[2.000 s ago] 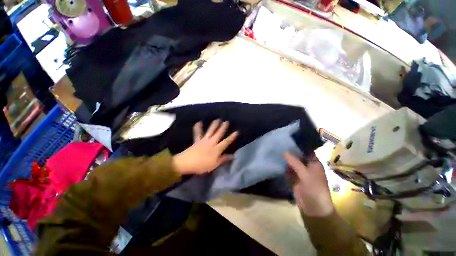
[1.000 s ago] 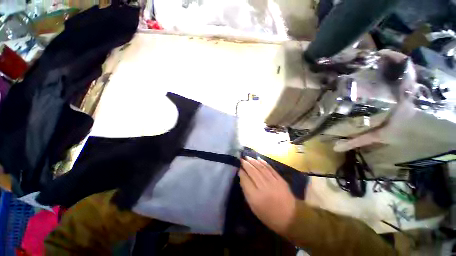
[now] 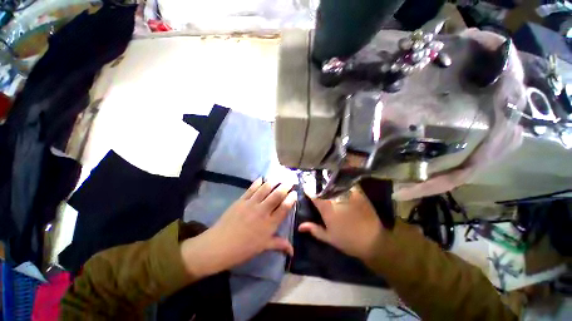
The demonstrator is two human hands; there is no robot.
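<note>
A black fabric panel [image 3: 128, 207] with a grey facing piece [image 3: 241, 147] on it lies on the machine table and runs under the sewing machine head [image 3: 307, 106]. A narrow black band crosses the grey cloth. The presser foot area [image 3: 307, 178] is brightly lit; the needle is too small to make out. My left hand [image 3: 244, 229] lies flat on the grey cloth, fingertips just before the presser foot. My right hand [image 3: 345, 222] rests on the black cloth right of the foot, its fingers partly hidden under the head. Neither hand clearly grips the cloth.
A dark cloth pile [image 3: 31, 138] lies along the left. A blue basket [image 3: 19, 291] with pinkish-red cloth [image 3: 51, 296] is at the lower left. A bead cluster [image 3: 417, 53] and pink cloth [image 3: 433, 182] are on the machine. Black scissor handles [image 3: 433, 219] lie right of the needle.
The view has turned towards the machine. The cloth now lies under the head. My left hand has come onto the grey cloth, and my right hand has moved beside the presser foot.
</note>
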